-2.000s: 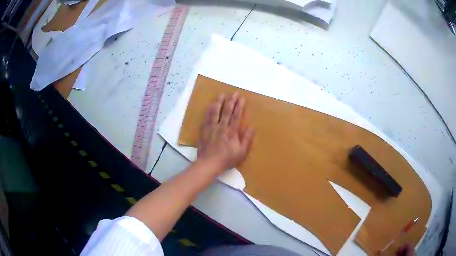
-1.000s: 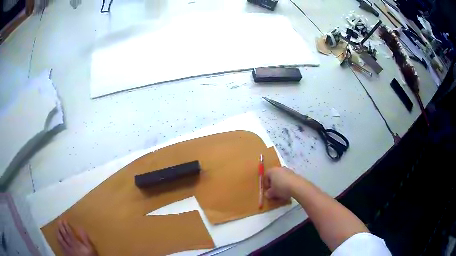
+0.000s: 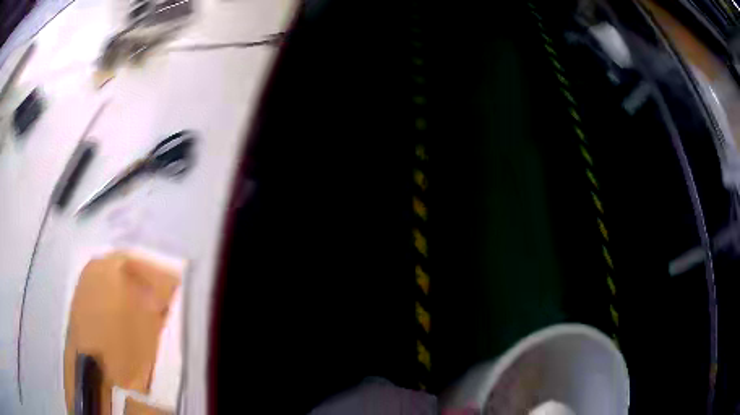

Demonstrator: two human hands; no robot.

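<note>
The tan-brown pattern template (image 3: 114,324) lies on white cloth (image 3: 173,357) at the lower left, cut off by the bottom edge. A dark weight (image 3: 88,385) rests on the template. The shears (image 3: 138,172) lie on the table beyond it, blurred, with the black handles toward the table edge. Another dark weight (image 3: 75,174) lies to their left. A reddish mark shows on the template, too blurred to tell if it is the pen. Neither of my hands is in the picture.
The white table (image 3: 203,211) has a dark red edge. Blurred tools (image 3: 134,40) and a dark block (image 3: 28,112) lie at its far part. A white bucket (image 3: 621,373) with pale contents stands at the bottom right. Yellow-black striped lines (image 3: 420,243) run along the dark floor.
The view has swung right, from the table to the floor and bucket. The template and shears now show at the left. Both hands have left the picture.
</note>
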